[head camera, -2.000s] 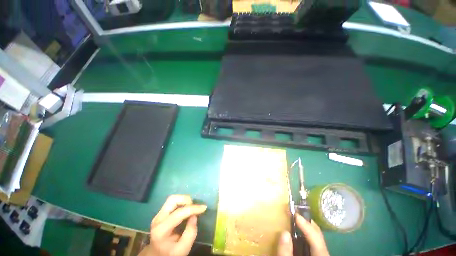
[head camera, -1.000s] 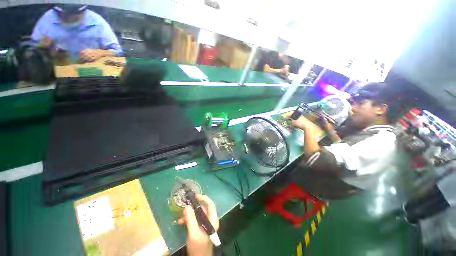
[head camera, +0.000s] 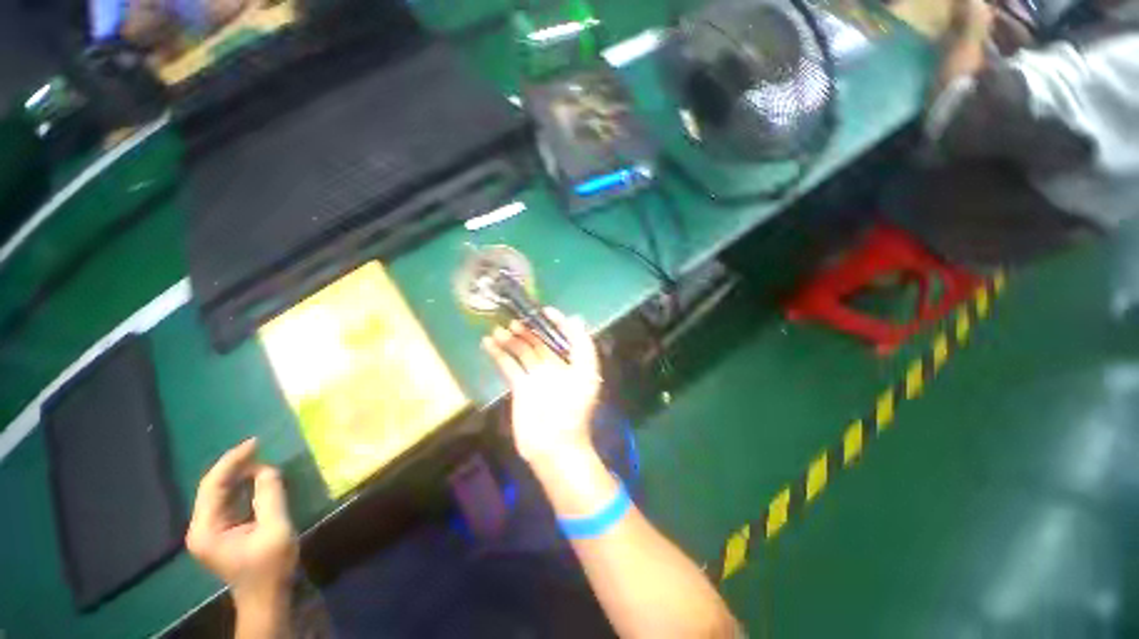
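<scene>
My right hand (head camera: 550, 381), with a blue band at the wrist, holds the black-handled soldering iron (head camera: 540, 327). The palm side shows and the fingers are loosely curled. The iron's front end is over the round tip cleaner tin (head camera: 495, 280); blur hides whether it touches. My left hand (head camera: 244, 518) is at the bench's front edge, left of the tan-yellow work board (head camera: 362, 375). Its thumb and index finger are apart and nothing shows between them. No part can be made out on the board because of glare and blur.
Stacked black trays (head camera: 350, 162) stand behind the board, a shallow black tray (head camera: 113, 468) at left. The soldering station (head camera: 593, 137), its cables, a white stick (head camera: 495, 216) and a fan (head camera: 749, 81) are at right. A red stool (head camera: 887, 287) and a person's arm (head camera: 962, 75) are beyond.
The view has tilted down and turned somewhat back left from the people and aisle. My left hand and the black tray are in view again. The iron remains in my right hand at the tin.
</scene>
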